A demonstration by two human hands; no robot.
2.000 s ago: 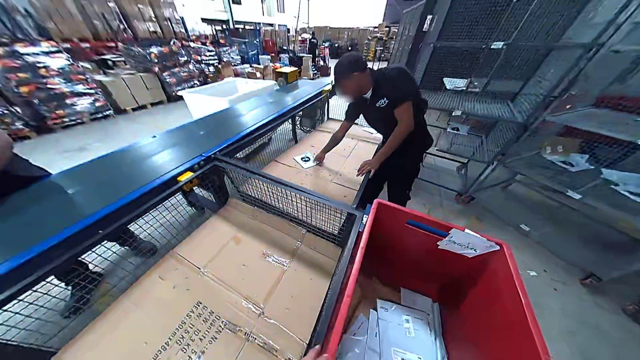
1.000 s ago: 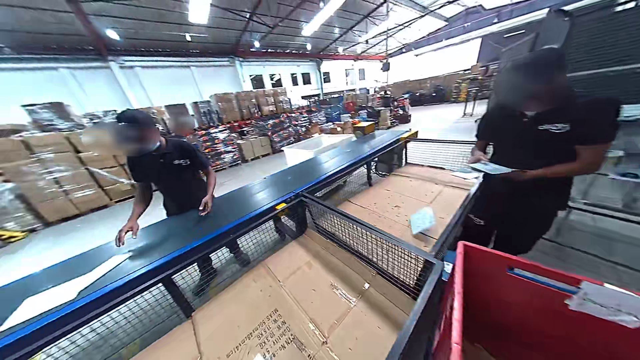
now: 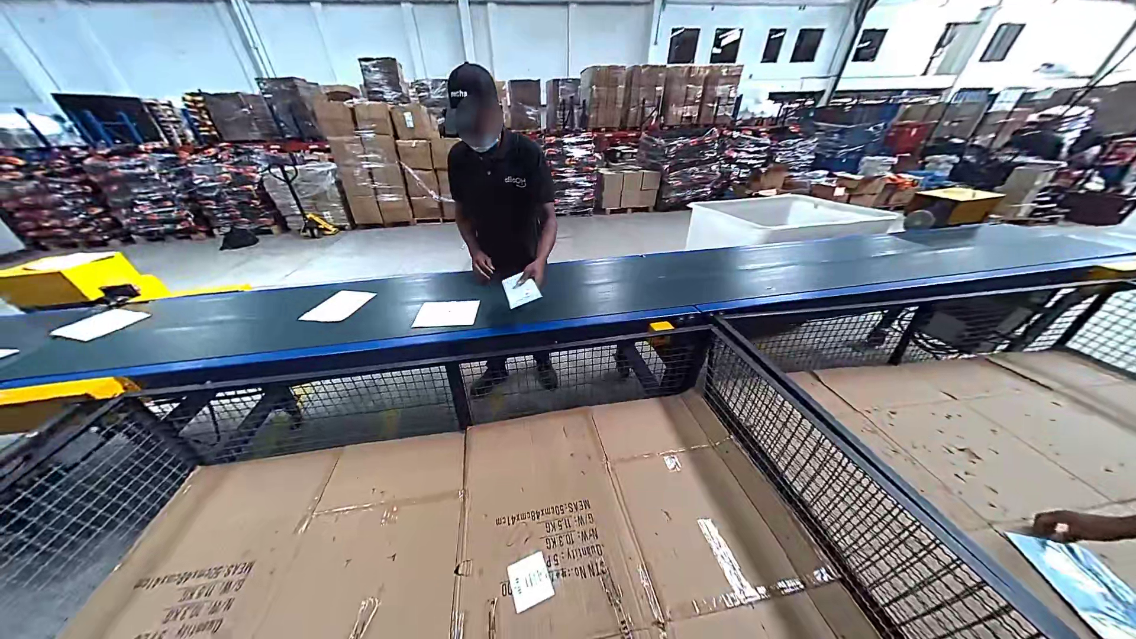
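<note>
Neither of my hands shows in the head view now. Right below me, a white packet (image 3: 531, 581) lies on the cardboard lining (image 3: 399, 532) of a mesh-sided bin. Beyond it runs a dark conveyor belt (image 3: 621, 280) with blue edges, bearing several flat white packets, among them one at the middle (image 3: 445, 313) and another to its left (image 3: 337, 306). Across the belt stands a person in a black shirt and cap (image 3: 501, 191), holding a white packet (image 3: 521, 290) over the belt. At the lower right, another person's hand (image 3: 1061, 525) touches a shiny blue-white packet (image 3: 1078, 581).
A black mesh divider (image 3: 825, 461) separates the two cardboard-lined bins. Behind the belt are a white tub (image 3: 790, 217), a yellow pallet jack (image 3: 315, 222), stacked cartons (image 3: 390, 169) and wrapped bundles (image 3: 572, 173). Yellow machinery (image 3: 71, 280) stands at the left.
The view has swung far left, away from the red bin. The person across the belt now holds a packet; a second ago no packet showed in that person's hands.
</note>
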